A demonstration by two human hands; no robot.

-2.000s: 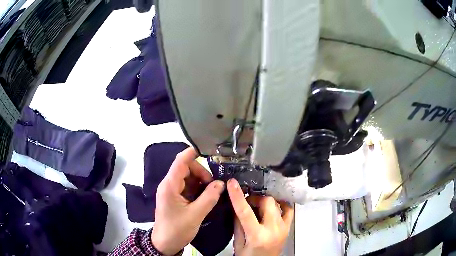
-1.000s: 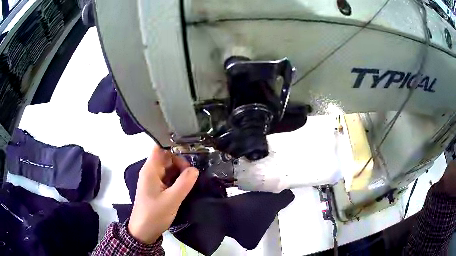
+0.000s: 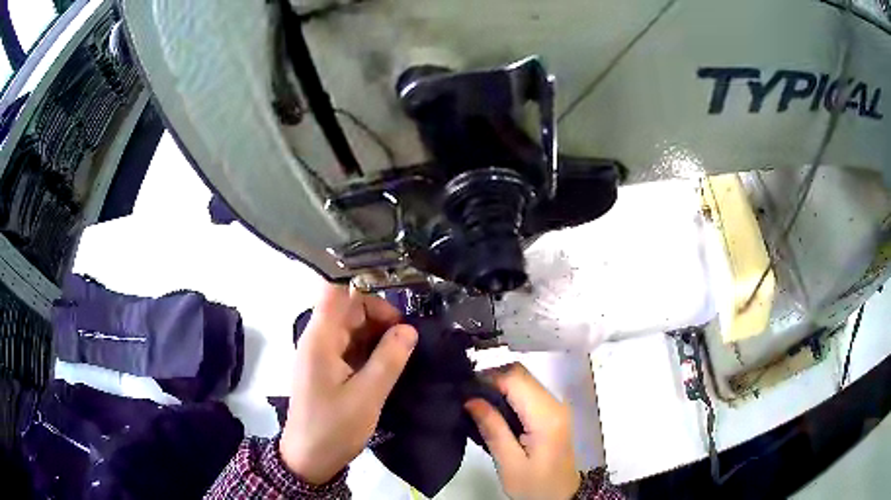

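A dark pouch piece [image 3: 426, 410] hangs at the near side of the presser foot area [image 3: 430, 301], its lower end pointed towards me. My left hand [image 3: 347, 376] is at the left of the needle area, thumb and fingers pinching the upper left edge of the piece. My right hand [image 3: 523, 430] grips the right edge of the piece, lower than the left hand, with thumb and index finger together. The needle tip is hidden behind the black thread tension assembly [image 3: 486, 225] and my left fingers.
The grey-green sewing machine head [image 3: 645, 107] fills the top. The pale cylinder bed [image 3: 625, 273] and a yellow block [image 3: 740, 259] are at right. Zippered panels [image 3: 147, 337] lie at left, with a dark heap [image 3: 117, 449] below them.
My right hand was out at the far right a second ago; it has come back and taken hold of the piece's right side. My left hand stays by the needle. The view has shifted.
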